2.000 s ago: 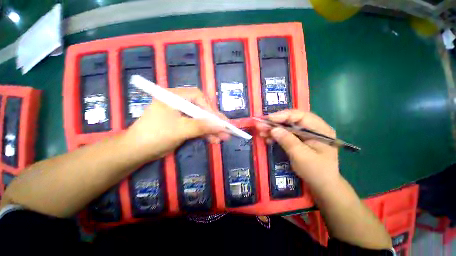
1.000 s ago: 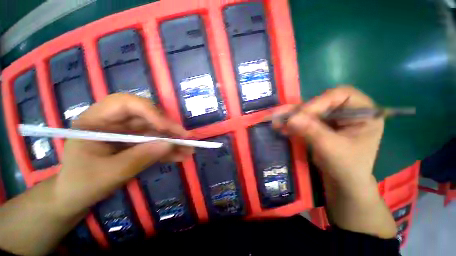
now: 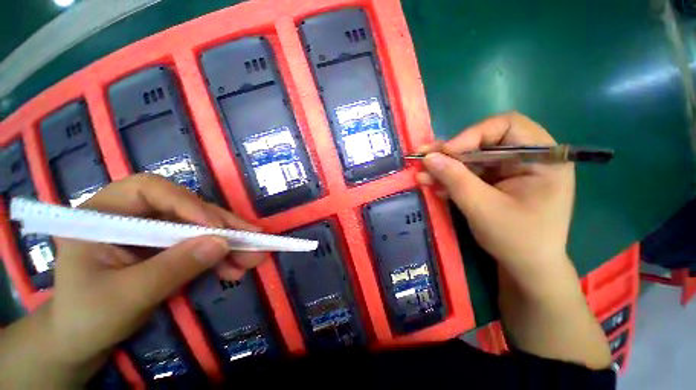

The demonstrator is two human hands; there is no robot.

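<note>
My left hand (image 3: 145, 266) holds a white label sheet (image 3: 160, 231), seen nearly edge-on, over the left part of the red foam tray (image 3: 418, 99). My right hand (image 3: 519, 190) grips dark tweezers (image 3: 519, 155) with a gold-brown band. Their tips point left, at the lower right corner of the far-row phone (image 3: 349, 99) at the right end. Whether the tips touch it or hold a label, I cannot tell. The open-backed phones lie in two rows of pockets, with silver holders and blue board showing. My left hand and the sheet hide parts of several phones.
The tray lies on a glossy green bench top (image 3: 549, 68). A pale strip (image 3: 99, 34) runs along the far left side. More red trays (image 3: 614, 293) sit below the bench edge at the lower right. My dark sleeves and clothing show at the bottom edge.
The view has moved closer to the tray's right end. The tweezers are now sharp, with tips at the far-right phone's lower corner. The sheet has tilted, showing more of its face.
</note>
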